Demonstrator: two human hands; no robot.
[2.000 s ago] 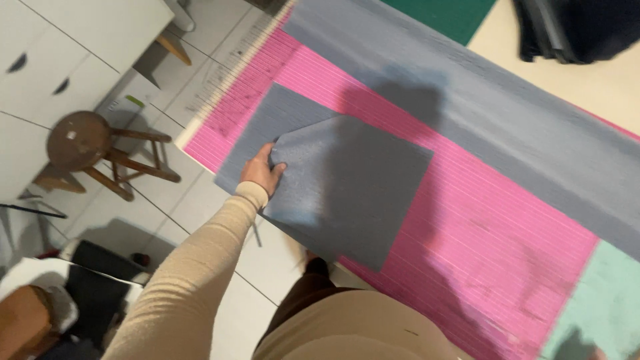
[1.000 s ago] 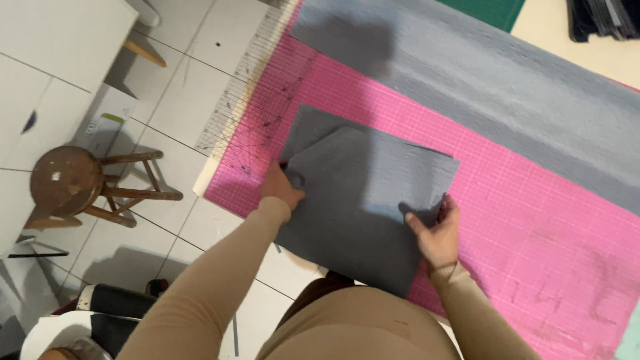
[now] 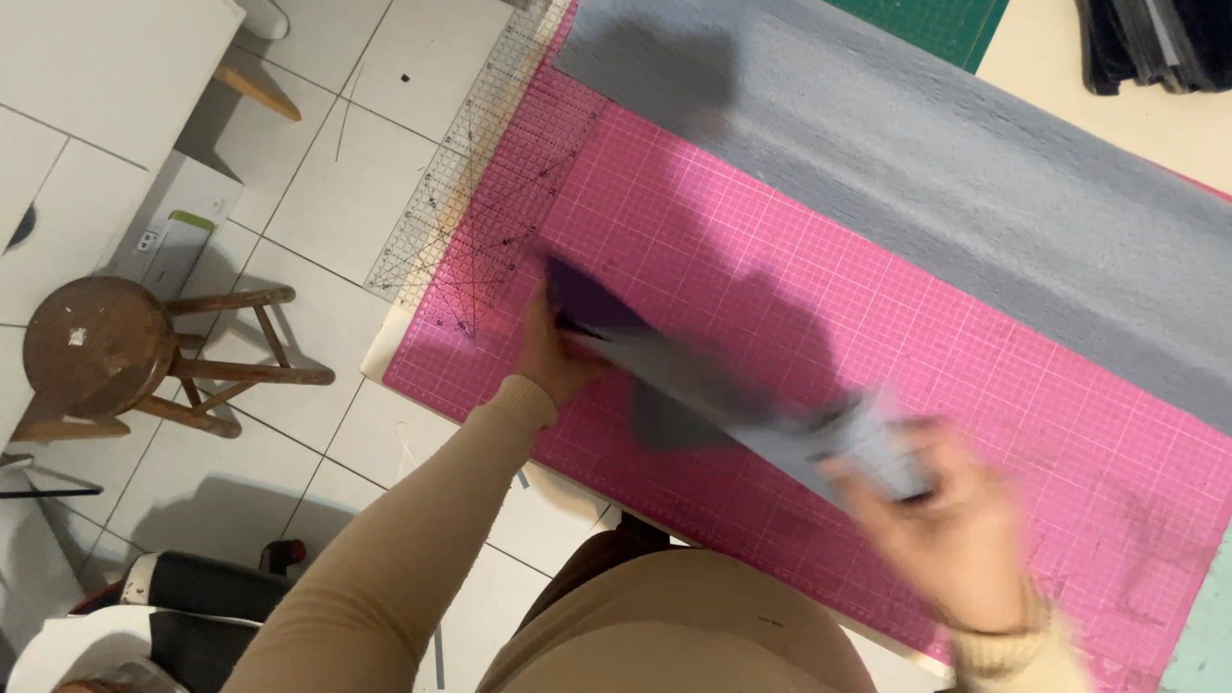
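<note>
Stacked grey sheets (image 3: 712, 390), of leather or fabric, are held up on edge over a pink gridded cutting mat (image 3: 895, 346). My left hand (image 3: 558, 351) grips their left end, where a dark purple face shows. At the right end, my right hand (image 3: 943, 510) is closed around the bent sheets, blurred by motion. Part of a grey sheet hangs below the stack near the mat. Beyond the hands, a long grey-blue length of material (image 3: 924, 164) lies across the mat. A clear ruler (image 3: 462, 183) with black markings overlaps the mat's left edge.
A round wooden stool (image 3: 96, 346) stands on the white tiled floor at left, beside a white cabinet (image 3: 106, 67). A green mat (image 3: 924, 24) and a dark stack of material (image 3: 1155, 43) lie at the top right. A black-and-white object (image 3: 202, 592) is at the lower left.
The grey sheets lay flat on the pink mat under my left hand, then under both hands. Now both hands hold them lifted and tilted on edge, with the right end bent.
</note>
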